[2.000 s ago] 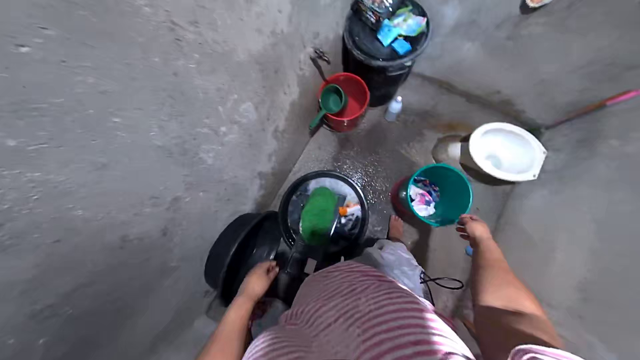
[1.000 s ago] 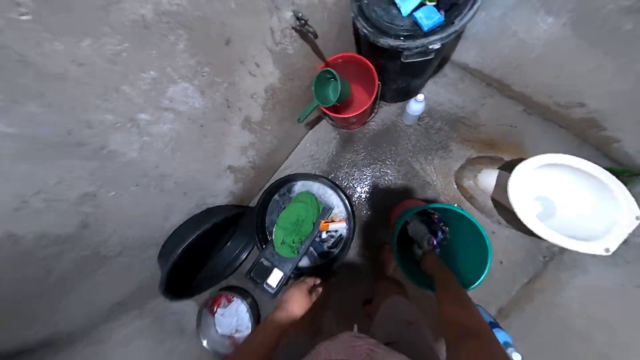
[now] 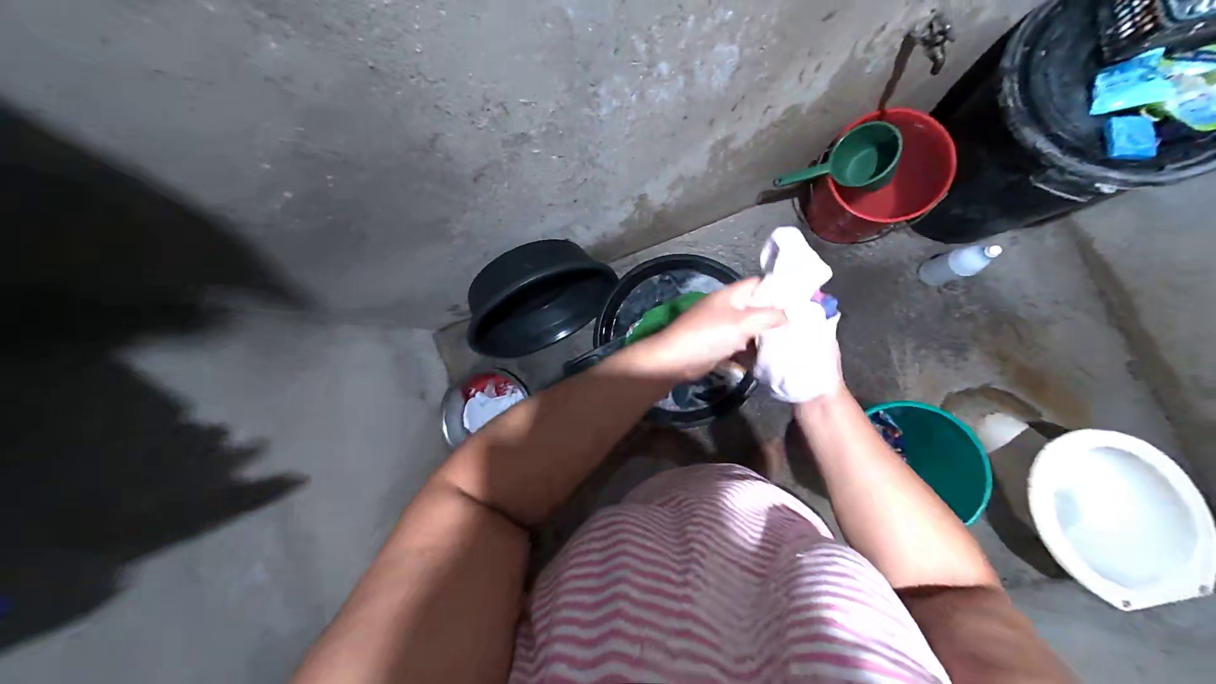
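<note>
A wet-looking white cloth point(image 3: 796, 323) with a small purple and pink patch is held up in front of me. My left hand point(image 3: 727, 328) grips its left side. My right hand point(image 3: 825, 375) is at its lower right, mostly hidden behind the cloth, which is wrapped about it. Below and left of the cloth stands a black basin point(image 3: 693, 266) with suds, a green item point(image 3: 662, 318) and other things in it, partly covered by my left arm. On the right is a green bucket point(image 3: 955, 465) with dark patterned cloth inside.
A black tub point(image 3: 537, 294) leans by the wall. Near it is a bowl point(image 3: 456, 418) of cloth. Beyond stand a red bucket point(image 3: 926, 171) with a green dipper point(image 3: 864, 157), a white bottle point(image 3: 959, 264) and a black drum point(image 3: 1054, 142). A toilet bowl point(image 3: 1121, 513) is at the right.
My right hand was down in the green bucket one second ago and is now raised at the white cloth. My left hand has moved from beside the basin up to the cloth.
</note>
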